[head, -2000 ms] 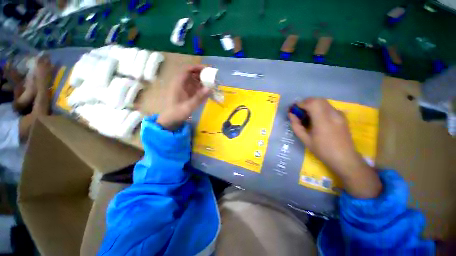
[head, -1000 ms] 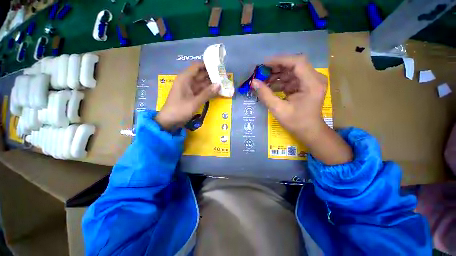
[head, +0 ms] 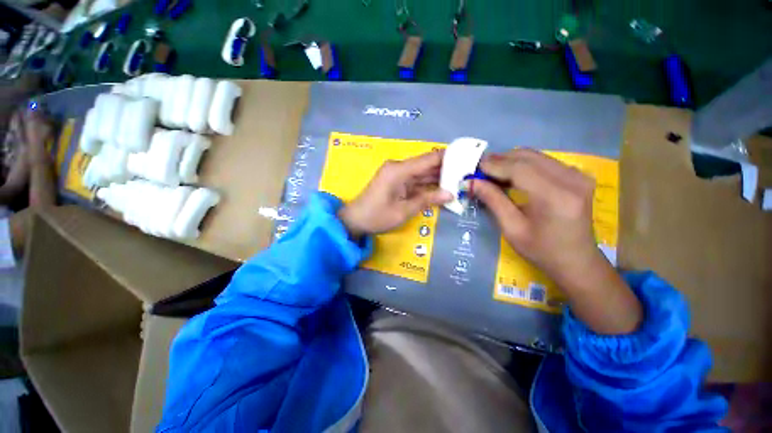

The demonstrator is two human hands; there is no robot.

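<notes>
My left hand (head: 398,196) holds a white curved housing shell (head: 461,166) upright above the printed carton sheet (head: 385,292). My right hand (head: 537,203) holds a blue battery (head: 481,178) between thumb and fingers at the shell's right side. The battery is mostly hidden by my right fingers. It meets the shell's open side; how far it sits inside cannot be told. No circuit board can be made out at my hands.
Stacked white housings (head: 156,152) stand at left on brown cardboard. An open cardboard box (head: 85,309) is below left. Blue cells with brown pads (head: 410,56) lie on the green conveyor belt (head: 355,25). A metal post (head: 732,106) is at right. Another person's arm (head: 38,156) shows far left.
My hands have come together; the blue battery, apart from the shell before, now meets it. My right fingers have closed around the battery. The camera view has shifted left.
</notes>
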